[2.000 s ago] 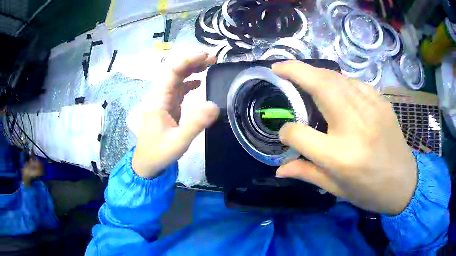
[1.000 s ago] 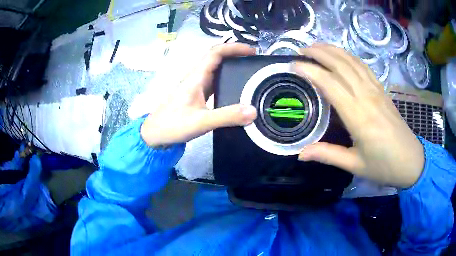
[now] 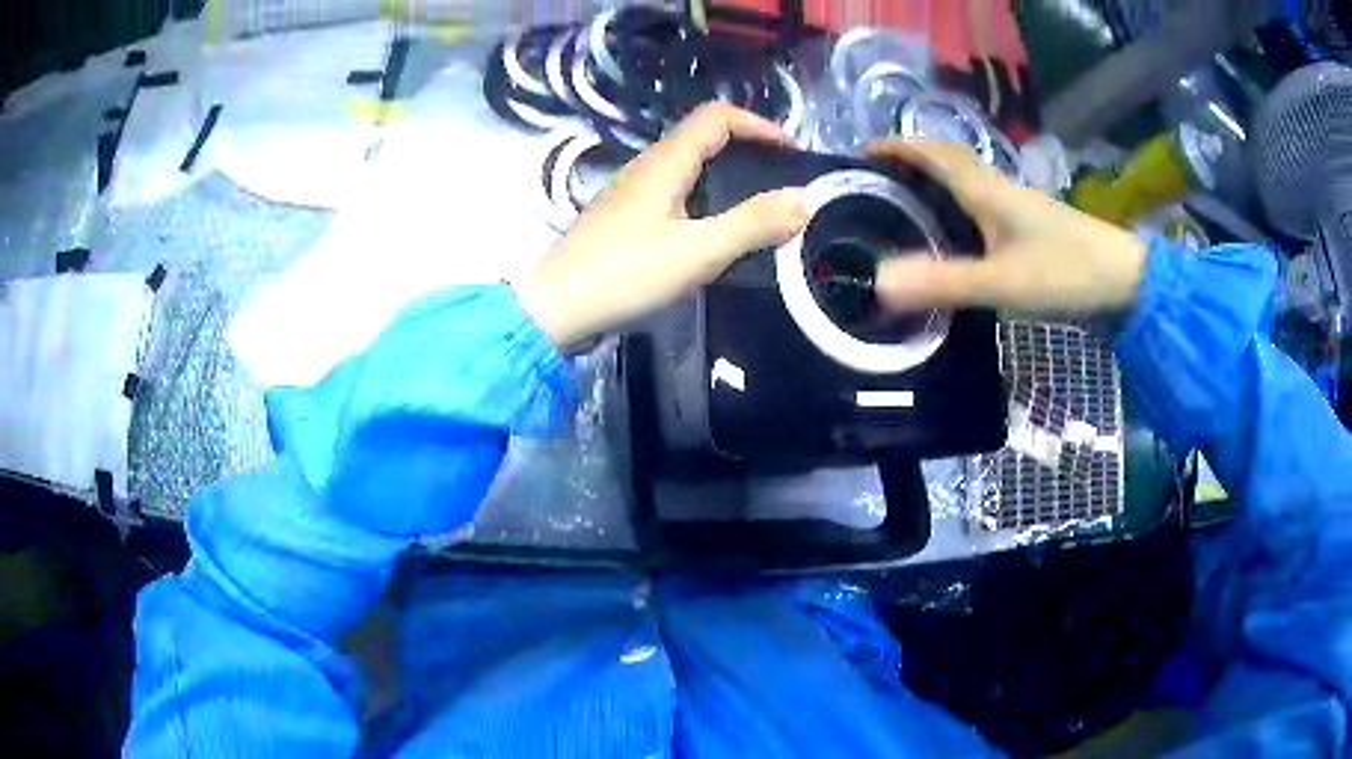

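The black projector (image 3: 771, 363) is in front of me, its front panel facing up, with the U-shaped black stand (image 3: 771, 541) at its near side. A silver-white lens trim ring (image 3: 801, 304) sits around the dark lens (image 3: 845, 274). A small white strip (image 3: 885, 399) shows on the panel below the ring. My left hand (image 3: 660, 230) holds the upper left of the box, thumb on the ring. My right hand (image 3: 1008, 245) is at the upper right, slightly blurred, fingers behind the top edge and thumb over the lens and ring.
Silver and dark rings (image 3: 593, 74) lie in a pile beyond the box. A label sheet (image 3: 1060, 423) lies at the right. A yellow object (image 3: 1134, 181) and a white fan (image 3: 1312, 141) are at the far right. White sheets (image 3: 67, 378) with black tape cover the left.
The view has turned to the right. The box now sits tilted, showing its side and the stand. My right thumb has moved from the ring's lower edge over the lens.
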